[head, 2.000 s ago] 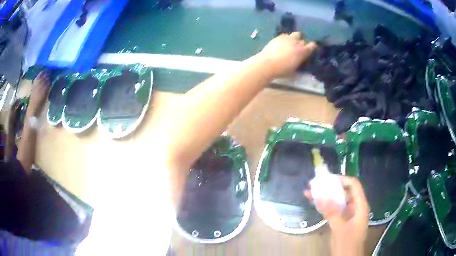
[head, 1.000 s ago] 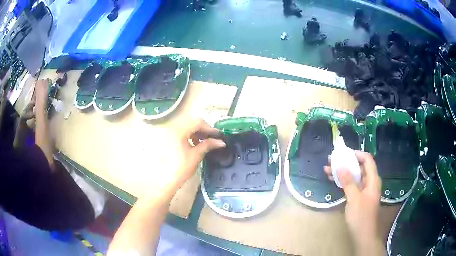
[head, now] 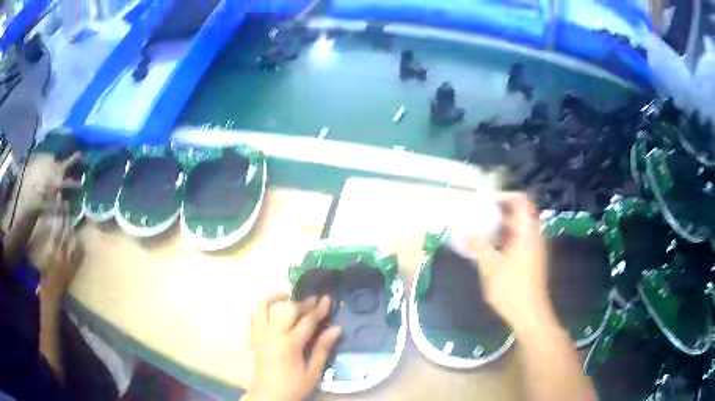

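Note:
My left hand point(head: 290, 345) lies on the left side of a green housing point(head: 364, 333) with a white rim, its fingertips over the dark recess. Raised round outlines show on the recess floor. Whether a black insert is under the fingers is hidden. My right hand point(head: 513, 258) is shut on a white glue bottle point(head: 475, 229), blurred, with its tip up. It is above the upper part of the second housing point(head: 455, 313), which it partly covers.
Three green housings point(head: 223, 200) stand in a row at left, beside another person's hands point(head: 59, 227). A heap of black inserts point(head: 549, 157) lies at upper right. More housings point(head: 674, 305) overlap at right. Blue bins point(head: 176, 86) stand behind the green surface point(head: 345, 94).
My left hand has moved down onto the housing's left side, fingers now spread more. My right hand has lifted the bottle up and left, away from the second housing's recess. The view has shifted.

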